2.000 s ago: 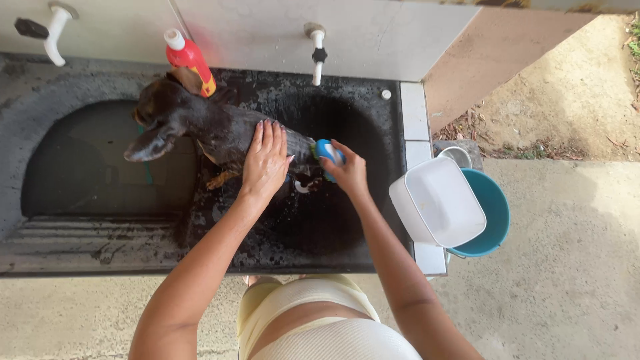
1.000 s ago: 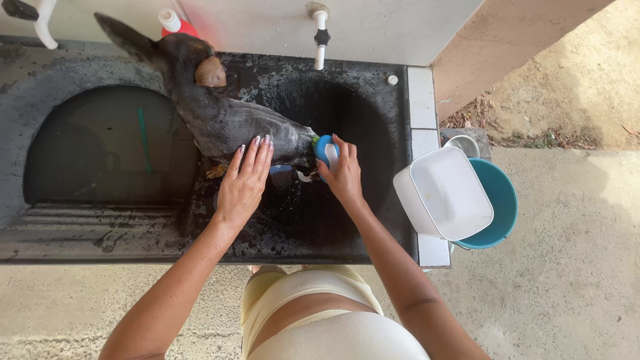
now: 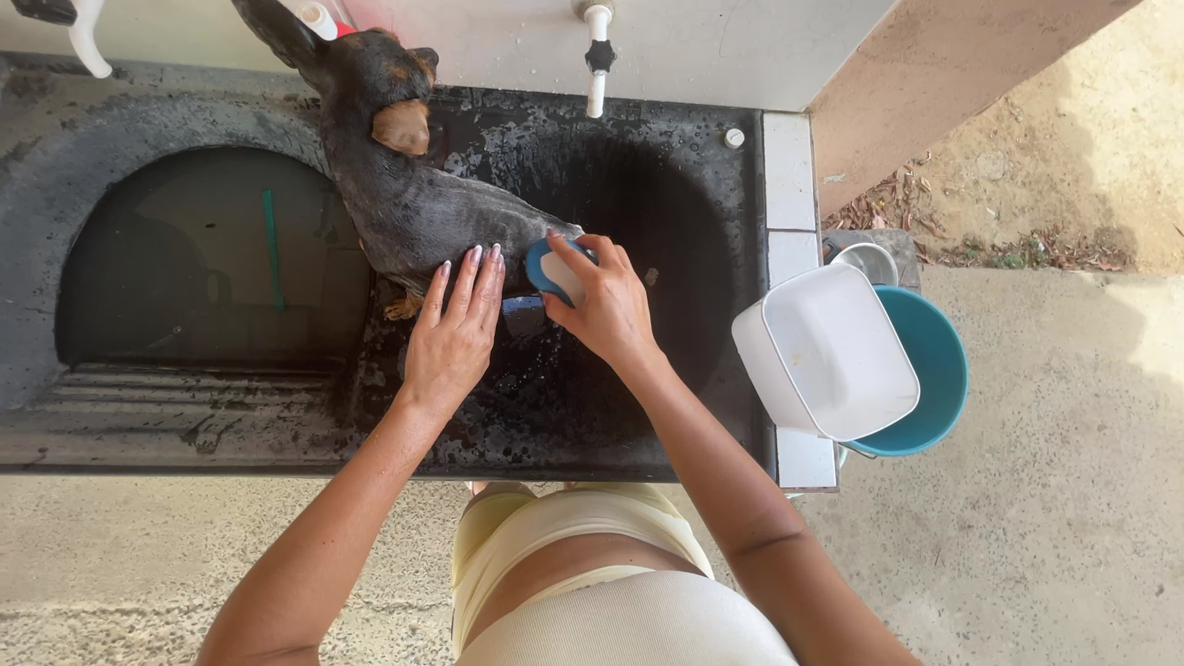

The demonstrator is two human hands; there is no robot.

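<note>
A wet black-and-tan dog (image 3: 416,203) stands in the dark double sink (image 3: 555,444), its head toward the wall and its rump to the right. My left hand (image 3: 455,333) lies against the dog's near side, fingers extended and slightly apart, holding nothing. In my right hand (image 3: 601,296) is a blue-and-white handheld brush (image 3: 552,268), pressed on the dog's flank near the rump. The brush's underside is hidden.
Dark water with a green strip (image 3: 272,250) fills the left basin (image 3: 203,268). Two taps are on the wall, one (image 3: 598,55) above the right basin. A bottle's white cap (image 3: 316,18) shows behind the dog. At right, a white tub (image 3: 837,351) overlaps a teal bucket (image 3: 934,370).
The dog's head, turned left two seconds ago, now points toward the wall and right. My right hand has brought the brush from the rump end onto the flank, closer to my left hand.
</note>
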